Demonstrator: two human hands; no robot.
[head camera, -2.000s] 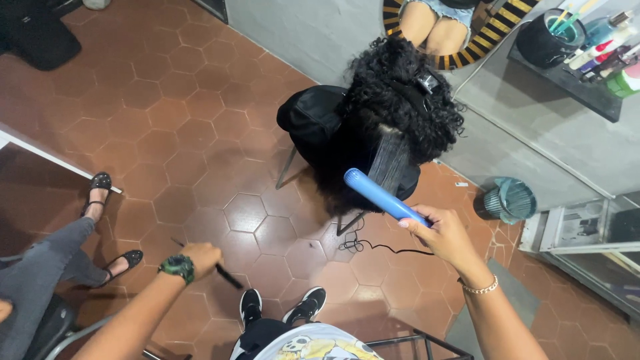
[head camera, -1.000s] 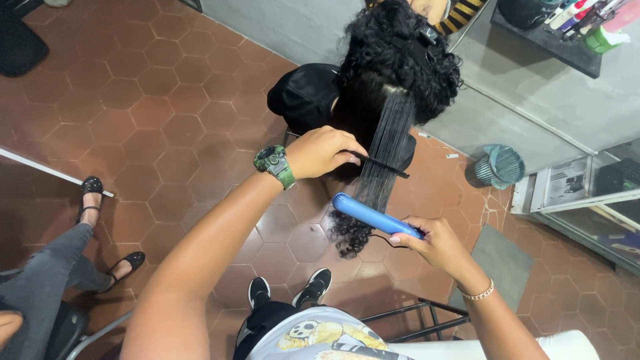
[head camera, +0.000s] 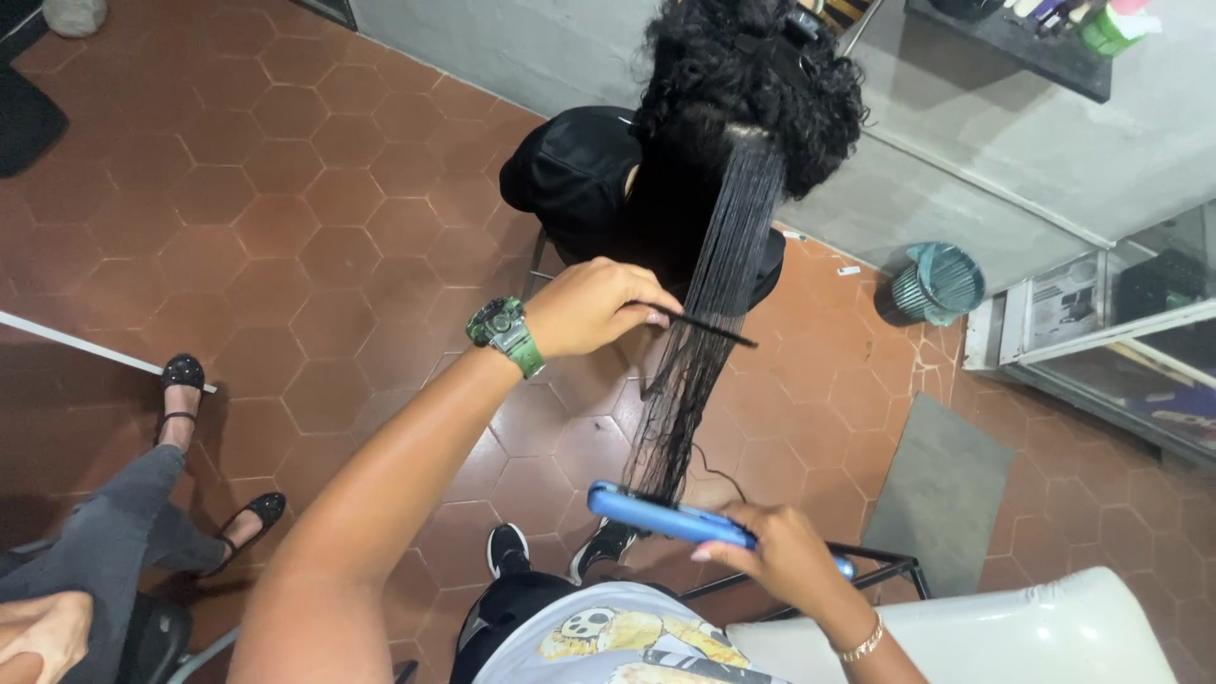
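Note:
A seated person's dark curly hair (head camera: 760, 85) is clipped up on top, and one straightened section (head camera: 727, 237) stretches down toward me. My left hand (head camera: 603, 309), with a green watch at the wrist, holds a thin black comb (head camera: 712, 328) across that section about midway. Lower down, my right hand (head camera: 774, 551) grips a blue hair straightener (head camera: 655, 513), whose plates lie at the ends of the section. Its far tip points left. Whether the plates are fully closed on the hair cannot be told.
A white padded surface (head camera: 988, 632) and a black metal frame (head camera: 879, 565) are at the lower right. A mesh wastebasket (head camera: 936, 285) stands by the wall, below a shelf (head camera: 1035, 47) with bottles. Another person's legs (head camera: 123, 532) show at the left. A cord lies near the straightener.
My left hand came from the lower left up to the hair with the comb. The straightener has moved down to the ends of the section, which now stretches straighter toward me.

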